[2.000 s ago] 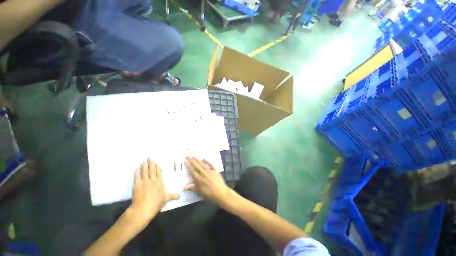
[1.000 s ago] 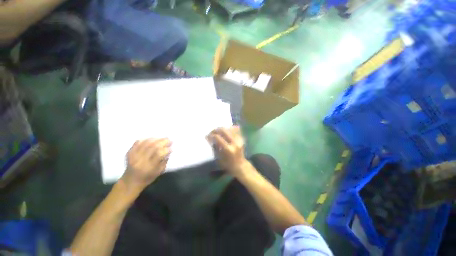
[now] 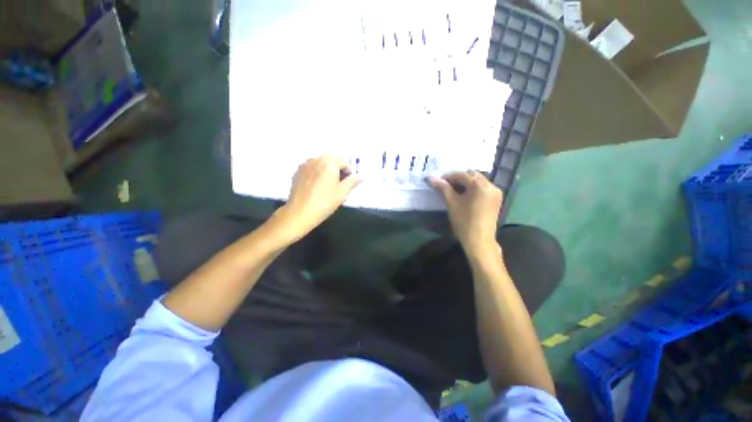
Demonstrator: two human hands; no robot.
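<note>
A thin white printed sheet [image 3: 394, 170] with a row of short dark dashes lies at the near edge of the white board [image 3: 280, 99]. My left hand [image 3: 321, 191] pinches its left end with the fingertips. My right hand [image 3: 472, 203] pinches its right end. More white sheets [image 3: 462, 107] with dark dashes overlap on the right part of the board; their separate edges are hard to tell in the glare.
A grey ribbed crate [image 3: 528, 62] shows under the board's right side. An open brown carton [image 3: 614, 99] with white pieces [image 3: 612, 39] stands at upper right. Blue crates stand left [image 3: 74, 297] and right [image 3: 660, 330]. A brown carton with a blue-and-white packet [image 3: 99, 78] is at upper left.
The view has tilted down towards my lap. My hands have gone from flat on the board, then curled, to fingertips pinching a printed sheet at its near edge.
</note>
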